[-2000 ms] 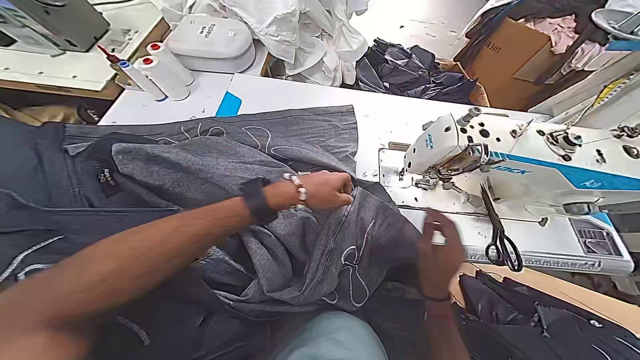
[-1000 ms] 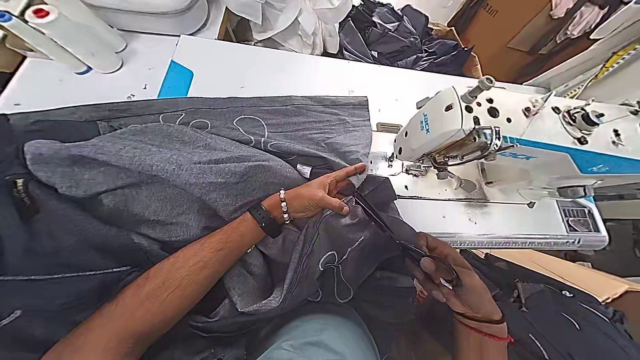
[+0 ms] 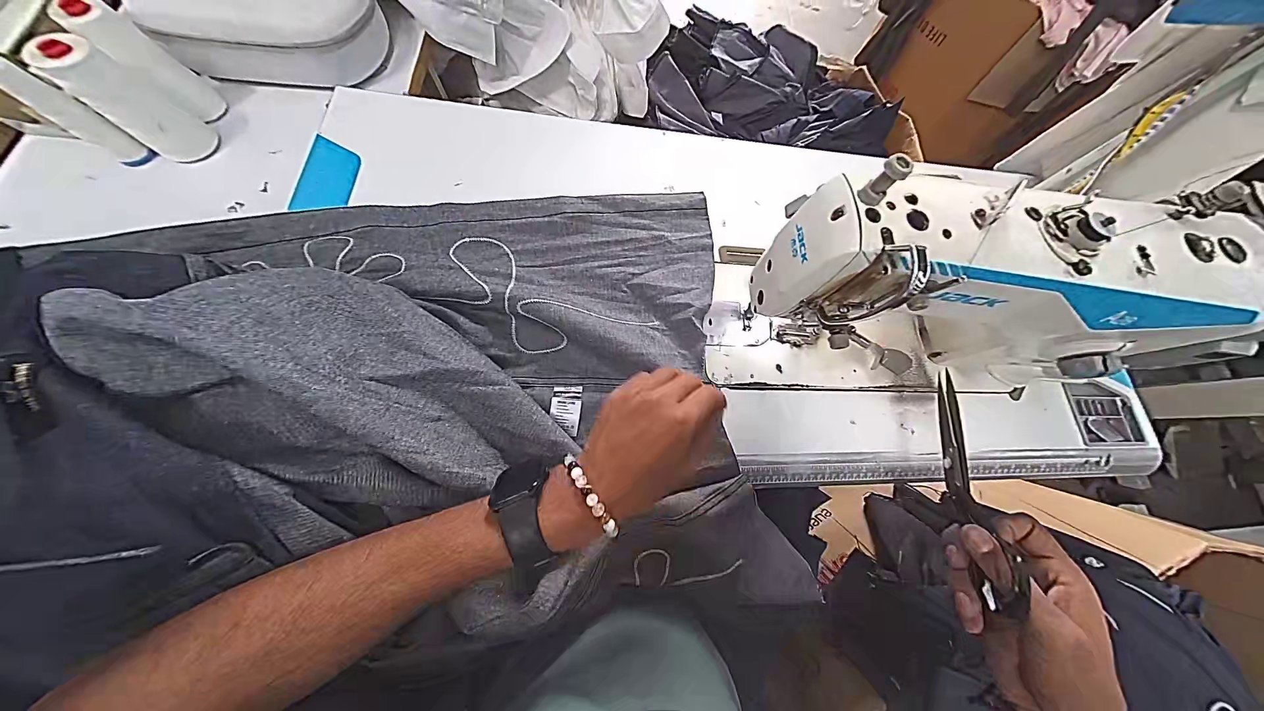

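Note:
A dark grey denim garment [image 3: 375,365] with pale looped stitching lies inside out across the white sewing table, left of the sewing machine [image 3: 849,276]. My left hand [image 3: 657,439] is closed on the garment near its right edge, just right of a small white label [image 3: 566,409]. Its fingertips are hidden. Black scissors [image 3: 956,444] are in my right hand [image 3: 1032,592], their blades pointing up toward the machine bed, apart from the cloth. The lower handles are partly covered by my fingers.
White thread cones [image 3: 128,99] stand at the upper left by a white case [image 3: 267,35]. White cloth [image 3: 563,59] and dark cloth [image 3: 760,84] are heaped behind the table. A cardboard box [image 3: 1126,528] and dark garments are at the lower right.
The scissors lay on the machine bed two seconds ago; my right hand took hold of them. Since one second ago, it has moved right, taking the blades away from the cloth by my left hand.

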